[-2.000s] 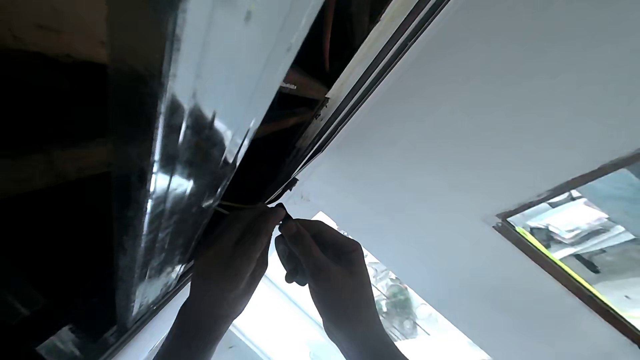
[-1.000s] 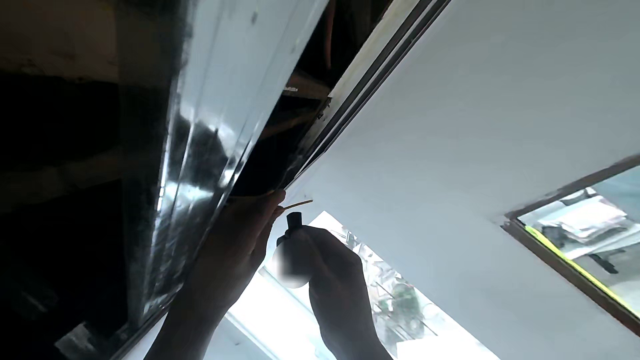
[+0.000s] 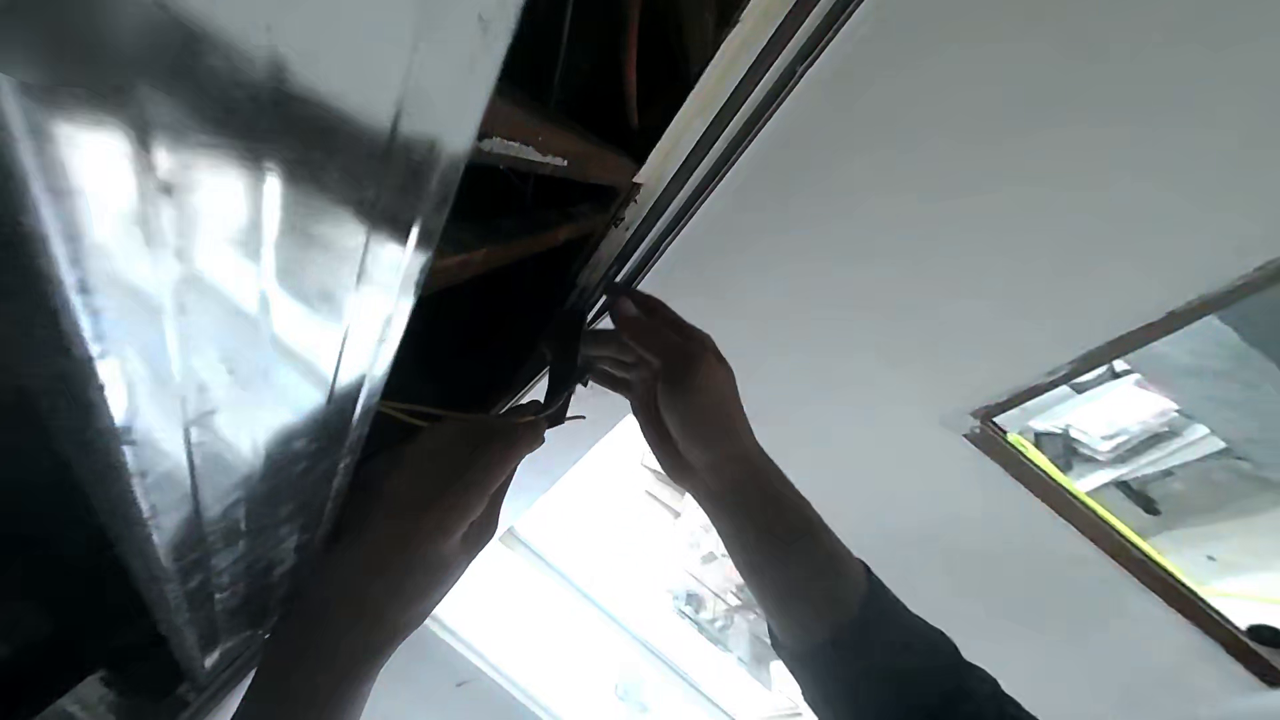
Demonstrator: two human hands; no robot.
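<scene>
My left hand pinches thin yellowish wires, which come out of the dark gap and end just past my fingertips. A dark strip, perhaps black tape, spans between my two hands along the gap's edge; its exact kind cannot be told. My right hand is raised above and right of the left one, its thumb and forefinger at the strip's upper end by the grooved frame. The other fingers of that hand are curled, and what lies behind them is hidden.
A shiny metal panel stands at the left. Inside the dark opening are brown beams. A grooved frame borders a smooth pale surface. At the right, a brown-framed opening shows papers beyond. Bright glass lies below my hands.
My right hand has moved up to the grooved frame from below the wire end, where it held a small dark object a second ago. The dark strip now shows between my hands.
</scene>
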